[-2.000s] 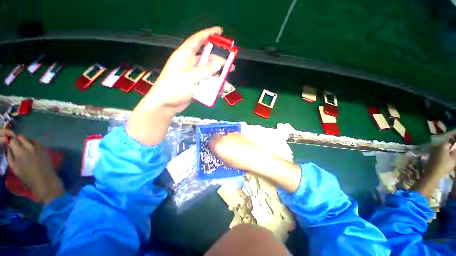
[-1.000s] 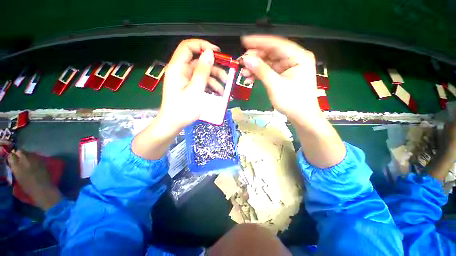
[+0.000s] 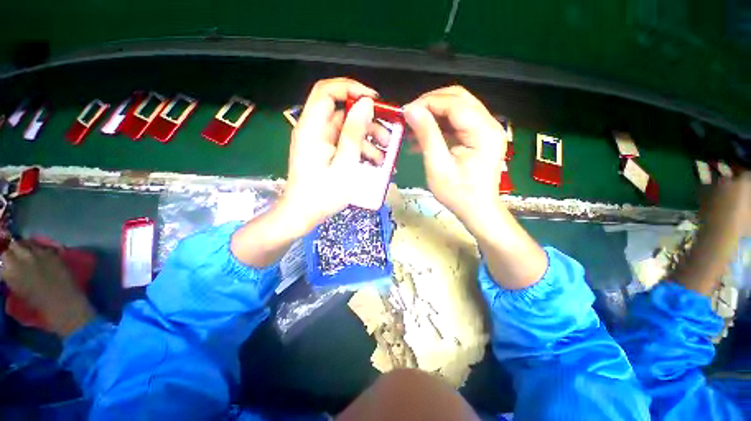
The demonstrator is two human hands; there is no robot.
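Note:
My left hand (image 3: 325, 156) holds a red-and-white phone housing (image 3: 377, 182) upright above the tray, with fingers showing through its window. My right hand (image 3: 461, 152) is at the housing's upper right corner, thumb and forefinger close together; whether a small part is between them cannot be told. The blue tray (image 3: 315, 267) lies below the hands and holds many tiny silvery and dark parts (image 3: 352, 242). A heap of cream and tan paper pieces (image 3: 436, 288) lies right of the tray.
Red-and-pale housings (image 3: 229, 120) are spaced along the green belt (image 3: 272, 156) behind a whitish edge strip. A single housing (image 3: 137, 252) lies on the bench at left. A crinkled clear bag (image 3: 198, 215) lies left of the tray. Other people's hands (image 3: 41, 284) work at both sides.
My right hand has come up from the tray to the housing's corner. My left hand and the housing are slightly lower than before. The housings on the belt have shifted left.

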